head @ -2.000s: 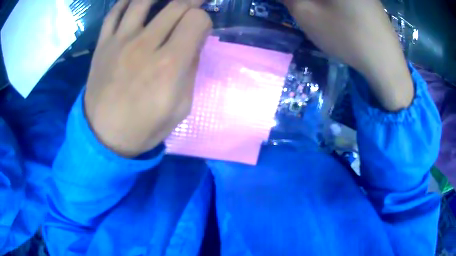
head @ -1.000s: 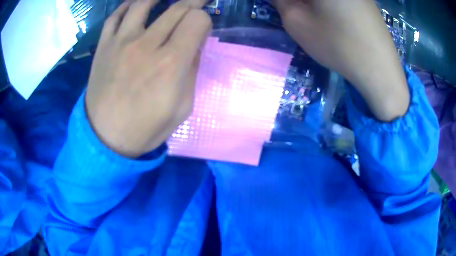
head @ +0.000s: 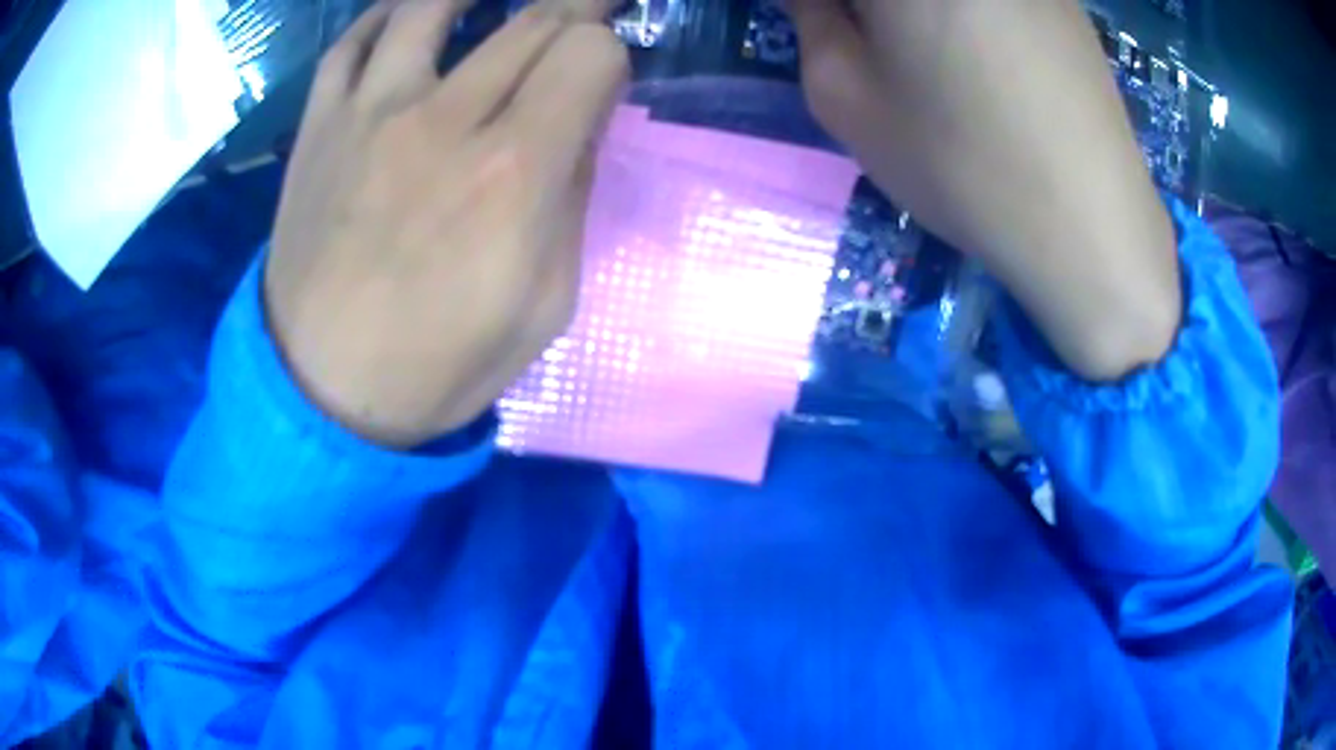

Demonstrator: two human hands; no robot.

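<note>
A pink sheet [head: 689,301] with a bright, glinting fine grid lies in the middle. My left hand [head: 432,220] covers its left edge and grips it between thumb and fingers; the fingertips are hidden or at the top edge. My right hand [head: 894,73] reaches in from the right, above the sheet. Its fingers are cut off by the top edge, so I cannot see what they hold. A dark circuit board [head: 867,279] with silvery parts shows right of the sheet, under clear shiny plastic.
A white sheet [head: 117,125] lies at the upper left. More boards [head: 1150,110] show at the upper right, with others at the top edge between my hands. My blue smock fills the bottom. Another person's purple sleeve [head: 1245,293] is at the right edge.
My right hand and forearm have moved left and slightly down, covering more of the area by the sheet's upper right. My left hand and the pink sheet have shifted slightly right.
</note>
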